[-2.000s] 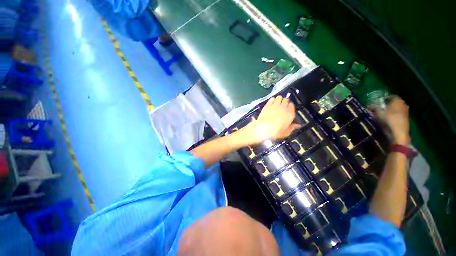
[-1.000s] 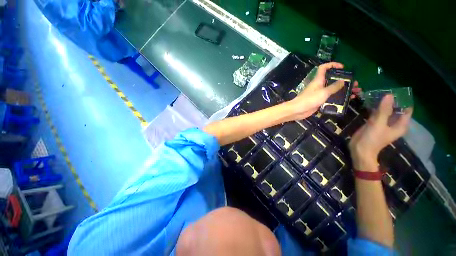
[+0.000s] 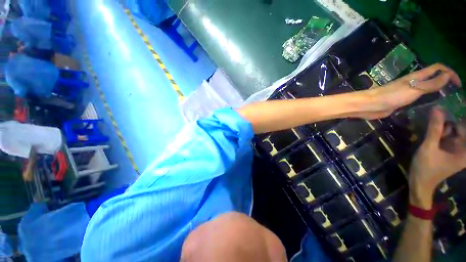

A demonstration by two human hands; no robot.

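My left hand (image 3: 409, 91) reaches across the tray to the right, its curled fingertips near the right edge. The dark area under it is too blurred to tell what it holds. My right hand (image 3: 440, 153), with a red wristband, is just below it. It holds a green main board (image 3: 453, 105), blurred and partly hidden by the fingers. The black blister tray (image 3: 323, 77) lies in front of me with rows of black display assemblies (image 3: 324, 181); its near-left upper pockets are empty and shiny. Another main board (image 3: 392, 62) lies on the tray's upper part.
Spare boards (image 3: 309, 38) lie on the green bench (image 3: 230, 46) left of the tray. Whitish film (image 3: 301, 71) runs along the tray's edge. More boards (image 3: 406, 13) lie at the upper right. Blue floor, yellow-black tape, stools and people in blue smocks are at left.
My left hand has moved right, close to my right hand; the display assembly it held is no longer clearly visible. The view has shifted, so the bench and tray sit differently in the picture.
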